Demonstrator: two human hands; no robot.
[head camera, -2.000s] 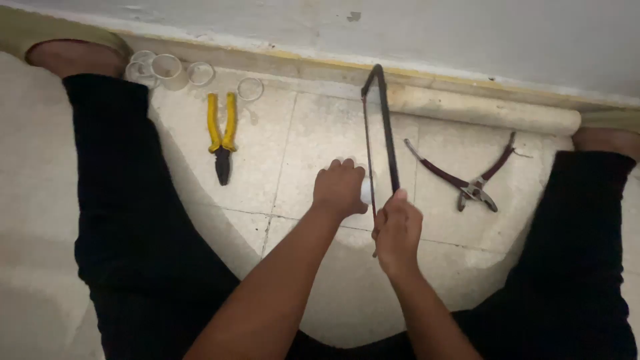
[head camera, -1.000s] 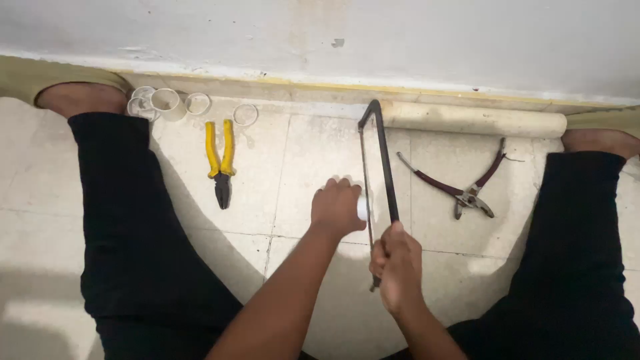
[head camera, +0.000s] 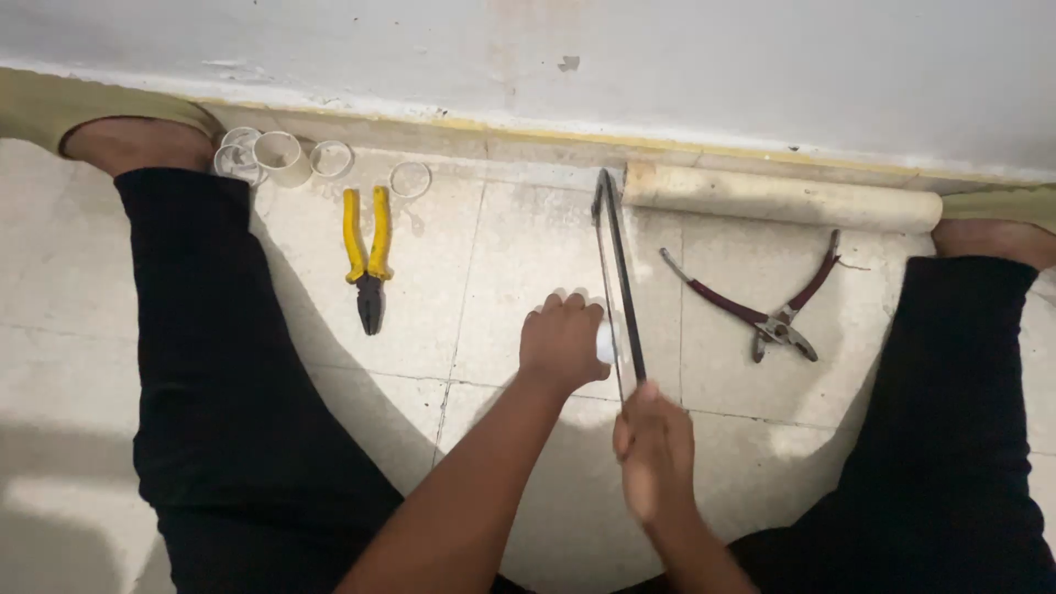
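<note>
My left hand (head camera: 563, 342) is closed over a short white cylindrical piece (head camera: 606, 342), pressed to the floor; most of the piece is hidden under the fingers. In my right hand (head camera: 656, 445) is the handle end of a hacksaw (head camera: 624, 289) with a dark frame, which points away from me toward the wall. Its thin blade runs along the right end of the white piece; whether it has cut in cannot be told.
Yellow-handled combination pliers (head camera: 369, 256) lie at left, below several cut white rings (head camera: 332, 158). Slip-joint pliers (head camera: 775, 323) with dark red handles lie spread at right. A cream plastic pipe (head camera: 780, 196) lies along the wall (head camera: 742, 74). My legs flank the floor area.
The right hand and hacksaw have shifted a little relative to the white piece. The left hand keeps its hold on the piece.
</note>
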